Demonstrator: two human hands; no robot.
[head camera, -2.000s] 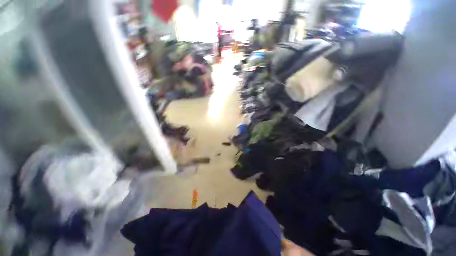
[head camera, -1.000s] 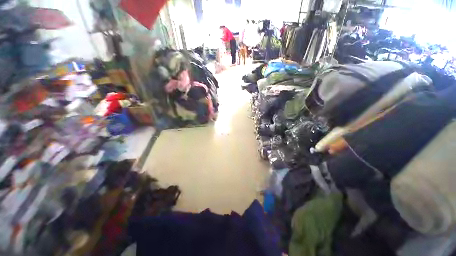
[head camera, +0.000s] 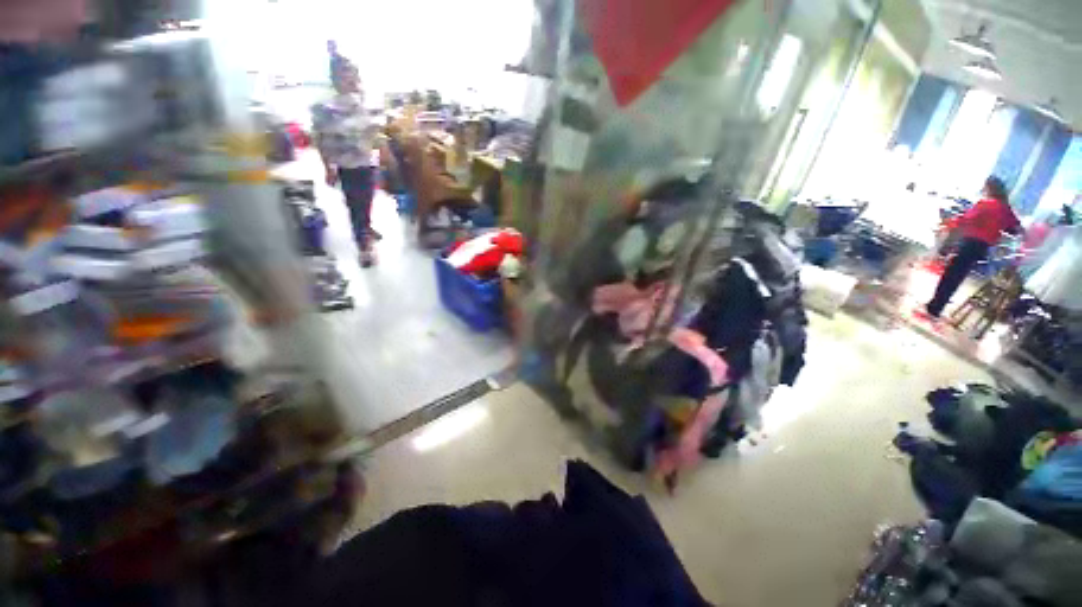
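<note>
A dark navy garment bundle (head camera: 522, 551) fills the bottom middle of the head view, close to me, with a pointed fold at its upper right. Its lower part is cut off by the frame's edge. Neither of my hands shows; they are out of the picture or hidden by the cloth, so their hold cannot be seen.
A garment heap (head camera: 664, 344) stands beside a glass partition ahead. Blurred shelves (head camera: 131, 320) are close at left. A blue crate (head camera: 469, 291) and a walking person (head camera: 350, 154) are beyond a floor track. Right: dark bundles (head camera: 985, 451) on the floor, a person in red (head camera: 979, 231) farther back.
The view has turned left, from the aisle beside the fabric rolls toward the glass partition. The rolls have left view, and the walking person has come into view. The navy bundle stays at the bottom.
</note>
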